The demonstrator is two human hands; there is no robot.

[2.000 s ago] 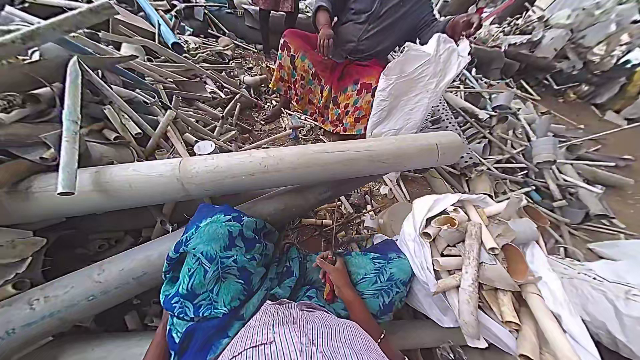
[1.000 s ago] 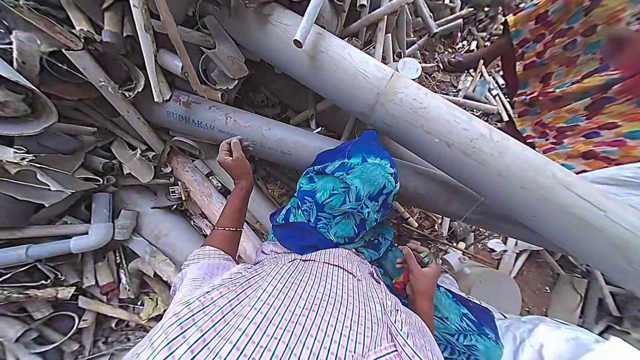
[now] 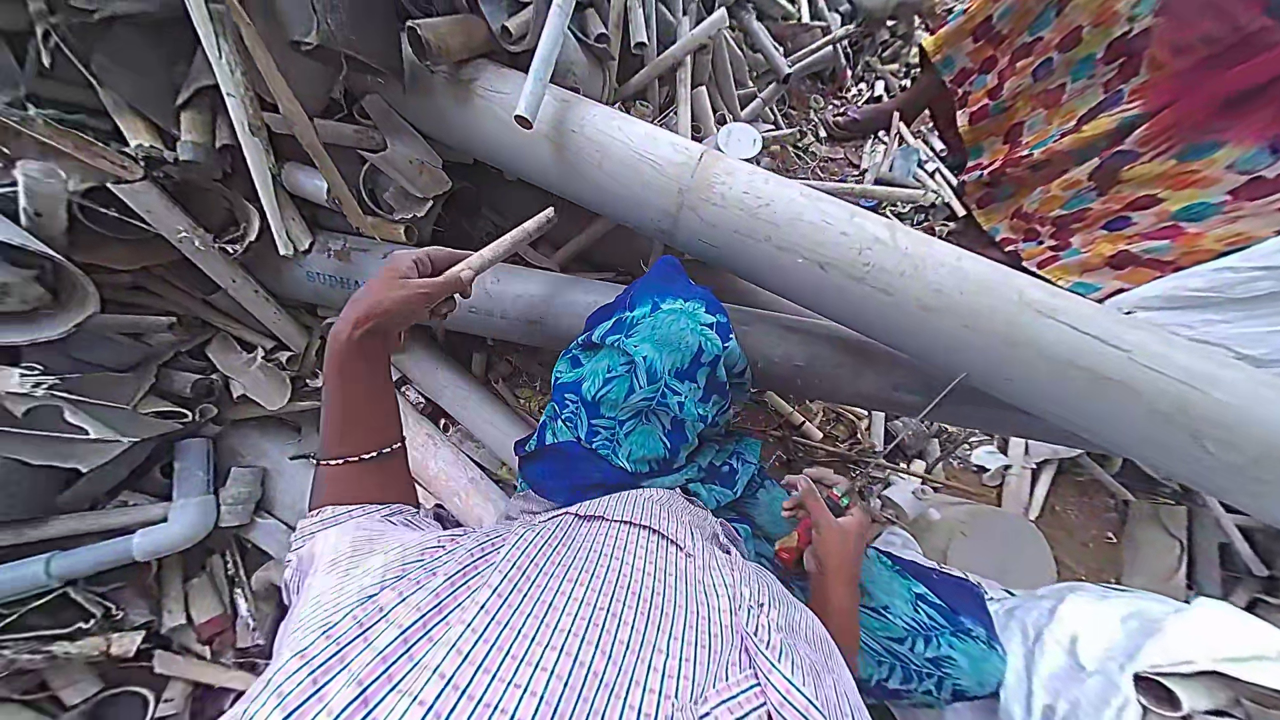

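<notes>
My left hand point(image 3: 405, 295) is raised over a large grey plastic pipe point(image 3: 590, 300) at the left centre. It grips a short, thin piece of pipe point(image 3: 505, 243) that points up to the right. My right hand point(image 3: 830, 520) is low at the right of my blue patterned cloth point(image 3: 650, 370), closed around a tool with red handles point(image 3: 795, 545); the tool's kind is hard to tell, as my fingers cover much of it. A second, lighter large pipe point(image 3: 800, 230) slants across the view beyond the first.
Broken pipe pieces lie heaped at the left, with a grey elbow pipe point(image 3: 185, 525) among them. A person in a colourful skirt point(image 3: 1090, 130) is at the top right. A white sack point(image 3: 1090, 640) holding pipe pieces is at the lower right, near a flat round disc point(image 3: 990, 545).
My left hand, at the large pipe a second ago, now holds up a thin pipe piece. My right hand stays low with the red-handled tool. The view turned strongly after the first frame.
</notes>
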